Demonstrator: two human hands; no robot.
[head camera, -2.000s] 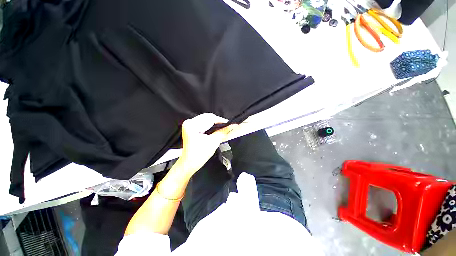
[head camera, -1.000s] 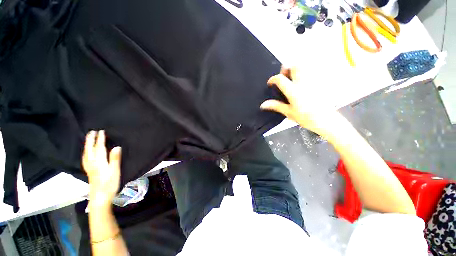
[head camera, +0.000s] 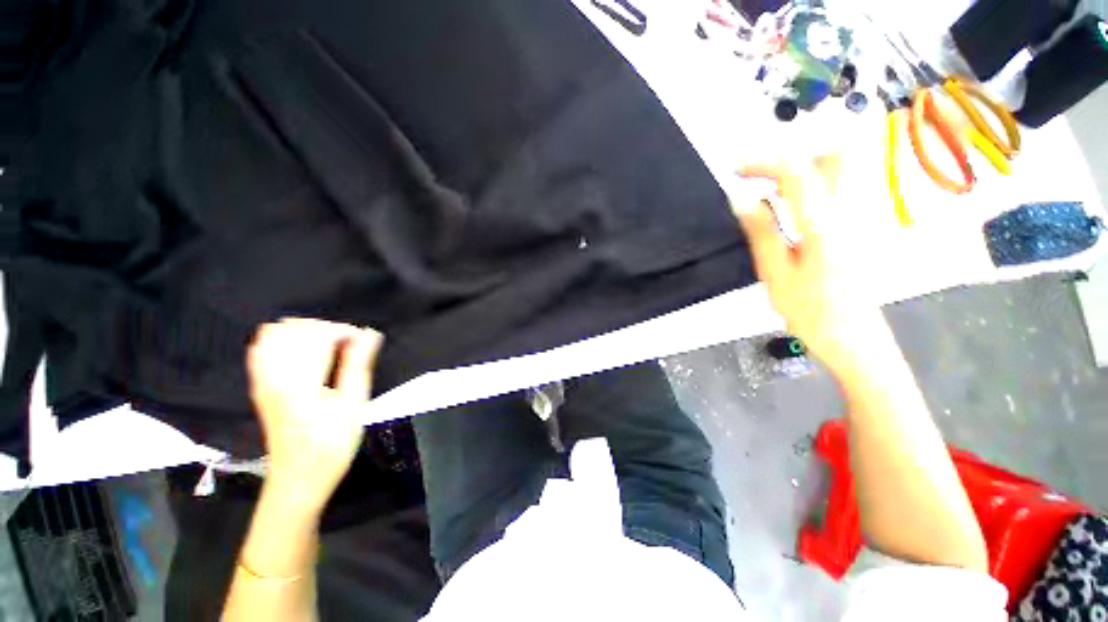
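A black garment (head camera: 486, 158) covers the left and middle of the white table, with a small pale speck on it. Its near edge lies just inside the table edge. My left hand (head camera: 310, 395) is at the near edge on the left, fingers curled and thumb and fingertip pinching the cloth. My right hand (head camera: 808, 261) is at the garment's right corner, its fingertips over the white table. It is overexposed, so I cannot tell whether it grips the corner. No needle or thread can be made out.
Orange and yellow handled scissors (head camera: 942, 140), mixed notions (head camera: 808, 61) and a blue speckled pouch (head camera: 1041, 233) lie on the right. Black cones (head camera: 1069, 73) stand at the far right. A red stool (head camera: 1008, 510) with a floral bag (head camera: 1069, 577) is on the floor, near a small black spool (head camera: 786, 348).
The garment's near edge has moved from over my lap onto the table and lies straighter. My left hand has moved right and curled its fingers. My right hand has shifted right with the corner.
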